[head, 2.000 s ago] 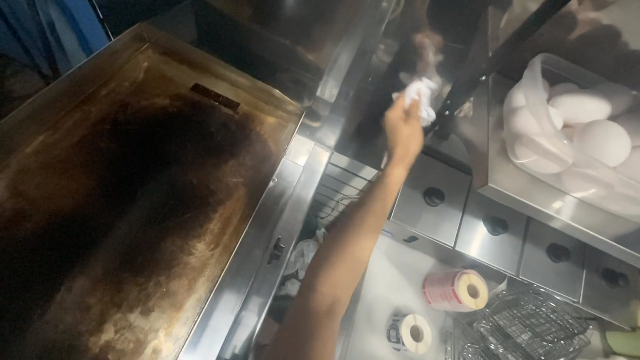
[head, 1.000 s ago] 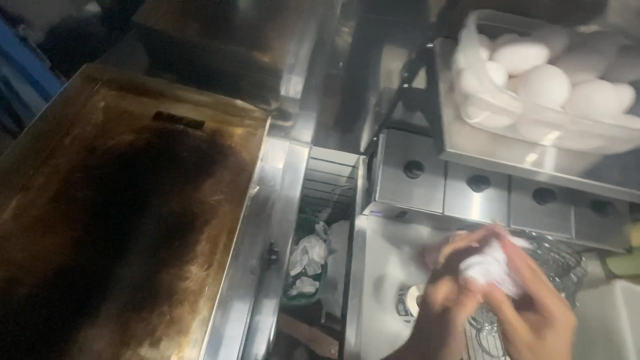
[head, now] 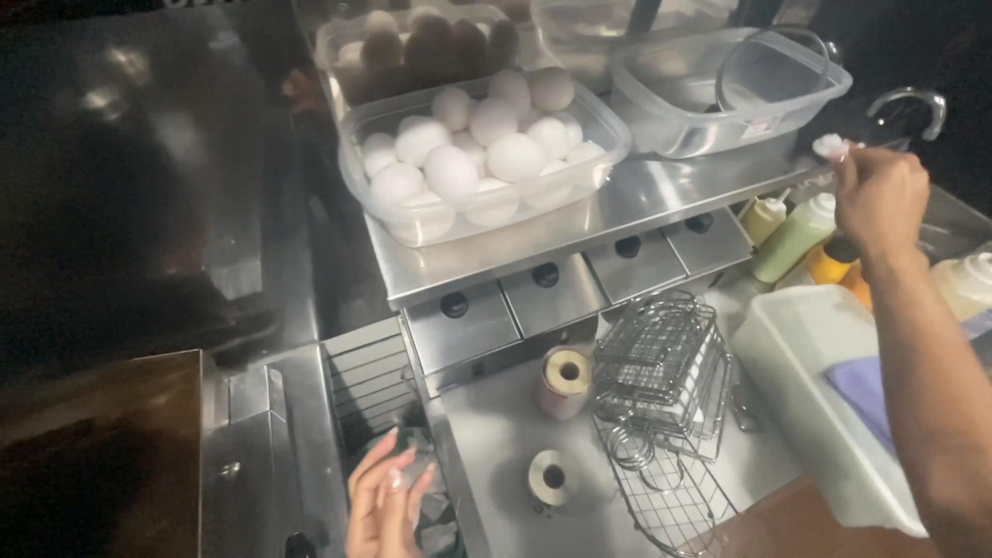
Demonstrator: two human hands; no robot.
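My right hand [head: 883, 198] holds a crumpled white wad [head: 831, 145], perhaps paper or cloth, at the right end of the stainless steel shelf [head: 659, 186]. Below it stand squeeze bottles, among them one with green sauce [head: 796, 240]. My left hand [head: 387, 496] is low in the view with its fingers apart and nothing clearly held. It hovers over a bin [head: 438, 519] with crumpled waste, left of the white worktop. On the shelf sit a clear plastic tub of white eggs [head: 496, 174] and a second clear tub [head: 728, 101] to its right.
Under the shelf is a row of lidded steel compartments [head: 465, 329]. Two label rolls [head: 564, 384] [head: 553, 478] and stacked wire racks [head: 659, 372] lie on the worktop [head: 488, 434]. A pale plastic bin [head: 814, 403] holds a purple cloth [head: 864, 391]. A browned griddle [head: 101, 457] is at lower left.
My hands were together around the white wad; now they are apart, with the wad in my right hand at the shelf's right end. The view has swung to the right.
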